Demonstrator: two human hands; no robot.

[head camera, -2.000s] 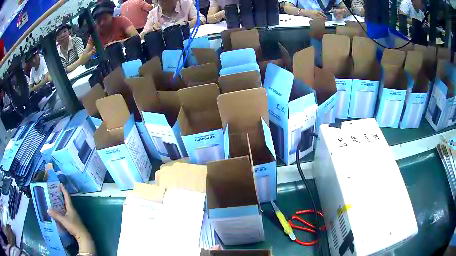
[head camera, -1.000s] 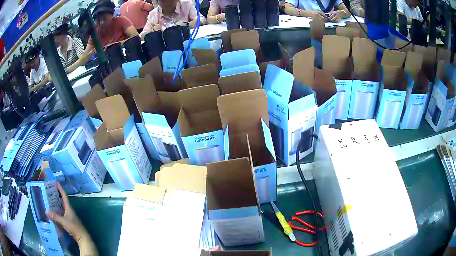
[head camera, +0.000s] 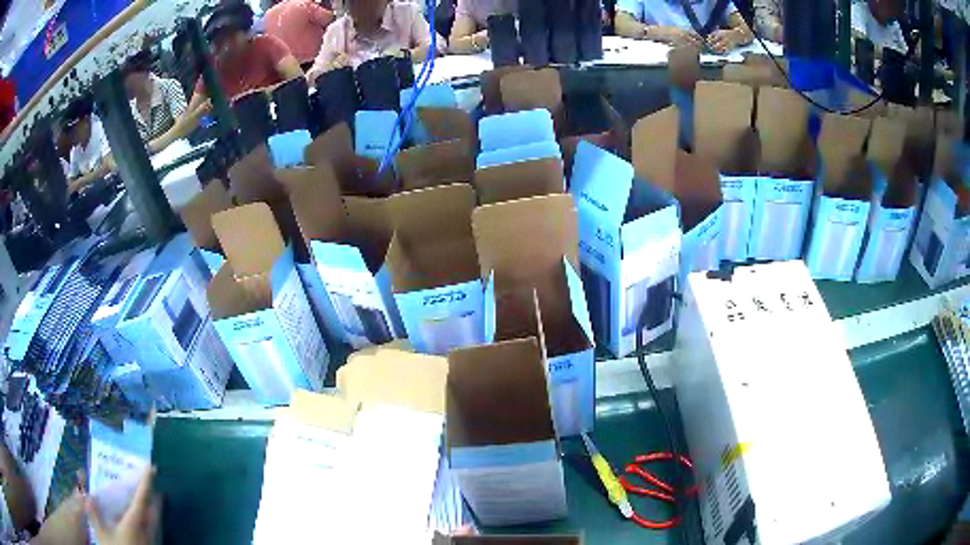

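Note:
My left hand [head camera: 130, 519] is at the lower left, blurred and cut off by the bottom edge, with its fingers on a light-blue and white carton [head camera: 119, 463]. A small skin-coloured patch, perhaps a fingertip of my right hand [head camera: 463, 530], shows at the bottom edge; the rest is out of the picture. Beside it the brown top of a box [head camera: 511, 540] is cut off by the edge. An open-topped box [head camera: 505, 479] stands behind that. A stack of flat cartons [head camera: 340, 479] lies left of it, white faces up with brown flaps.
Open retail boxes [head camera: 434, 314] stand in rows behind a pale rail [head camera: 239, 411]. A white equipment case [head camera: 782, 405] with a black cable stands right. Red-handled pliers [head camera: 654, 490] and a yellow-handled tool [head camera: 608, 481] lie beside it. Another person's arm [head camera: 15, 495] seems to show far left. People sit opposite.
My left hand has moved lower. The carton by it has turned: its dark device picture no longer shows, and a plainer light-blue face does. Skin now shows more at the far lower left.

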